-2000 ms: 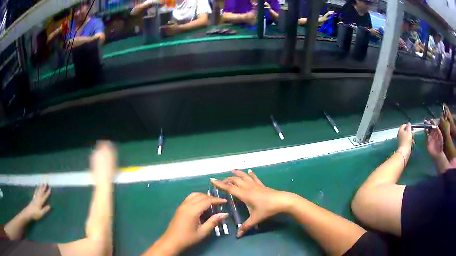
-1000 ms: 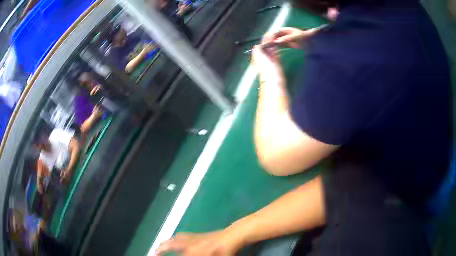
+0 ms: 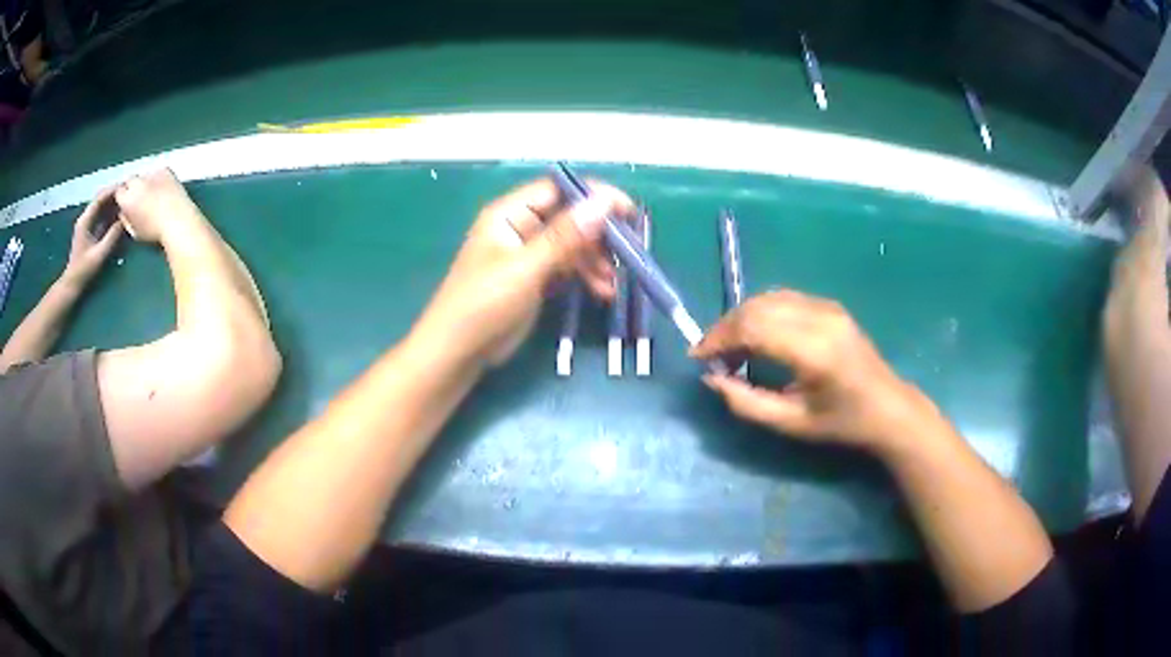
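My left hand (image 3: 533,263), slightly blurred, grips the upper part of a slim blue-grey tube unit (image 3: 652,280) held slanted above the worktop. My right hand (image 3: 809,366) has its thumb and fingertips at the white end of this tube. Three tube units lie below and behind it, with white end pieces (image 3: 615,357) toward me; my left hand and the held tube partly cover them. Another tube unit (image 3: 732,257) lies to their right, its near end partly hidden by my right hand.
A pale edge rail (image 3: 616,136) with a yellow strip (image 3: 347,126) crosses beyond the green worktop (image 3: 514,494). The conveyor belt (image 3: 578,77) carries two tube units. A metal upright (image 3: 1136,141) stands right. A person's arms (image 3: 212,282) are at left, another's arm (image 3: 1140,347) at right.
The view has swung back from the neighbour at right to the worktop in front of me. My left hand now holds a tube raised and slanted, with my right hand at its white end.
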